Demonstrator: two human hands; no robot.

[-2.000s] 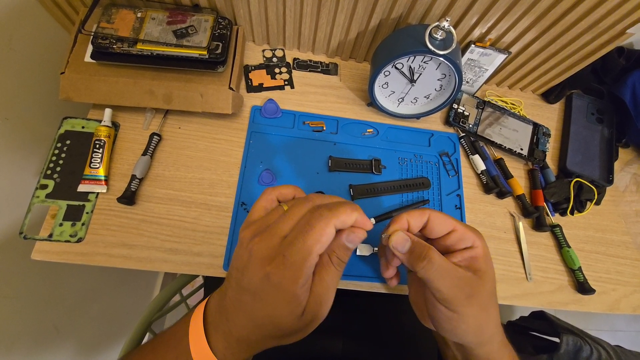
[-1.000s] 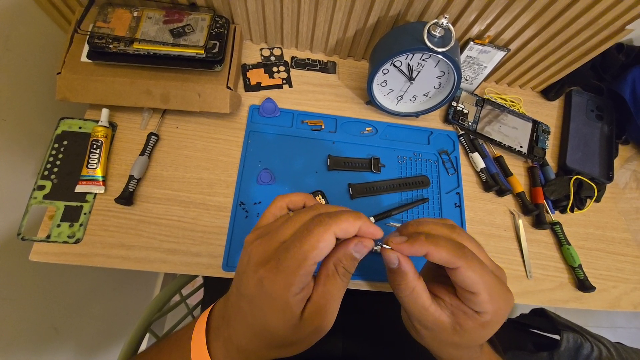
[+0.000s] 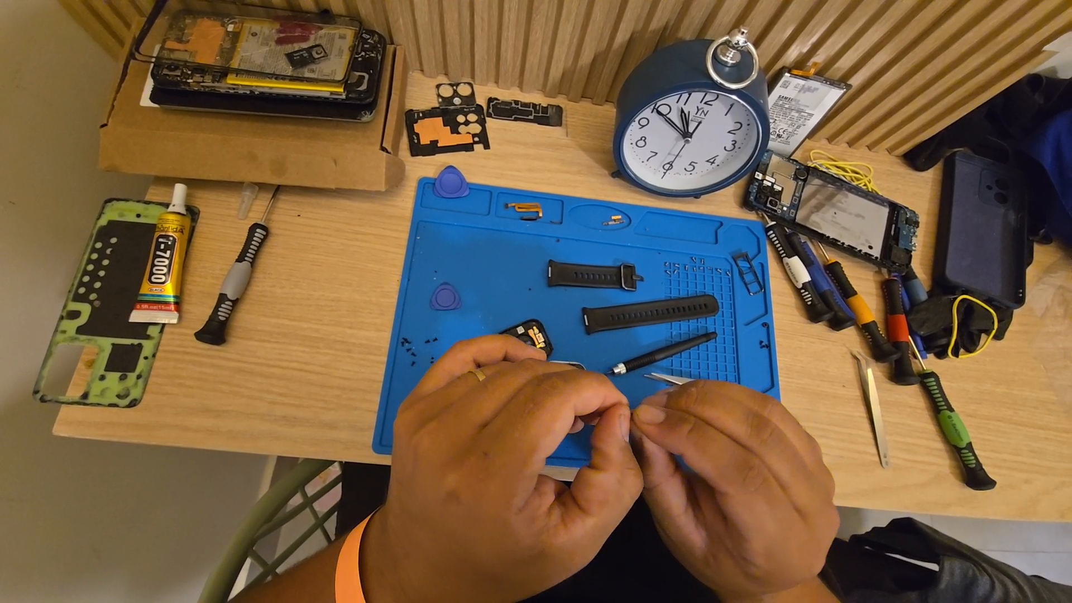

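My left hand (image 3: pixel 519 452) and my right hand (image 3: pixel 737 477) meet fingertip to fingertip over the front edge of a blue silicone repair mat (image 3: pixel 502 251). Whatever lies between the pinched fingertips is hidden. Just beyond my left hand, a small watch case part (image 3: pixel 533 335) is partly covered. A black pen-like tool (image 3: pixel 662 353) with a metal tip lies behind my fingertips, beside the tip of tweezers (image 3: pixel 668 378). Farther back are a black watch strap with a buckle (image 3: pixel 593 275) and a longer black strap piece (image 3: pixel 651 313). Blue triangular picks (image 3: pixel 445 296) sit on the mat's left side.
A blue alarm clock (image 3: pixel 693 126) stands behind the mat. Left are a cardboard box (image 3: pixel 251 159) with phone parts, a glue tube (image 3: pixel 165 260) and a screwdriver (image 3: pixel 234 276). Right are an opened phone (image 3: pixel 833 209), several screwdrivers (image 3: pixel 950 419), tweezers (image 3: pixel 873 410) and a phone case (image 3: pixel 980 226).
Two seconds ago a small pale metallic piece showed between my hands, and one second ago a small metallic piece showed at my fingertips. Now my fingertips hide that spot.
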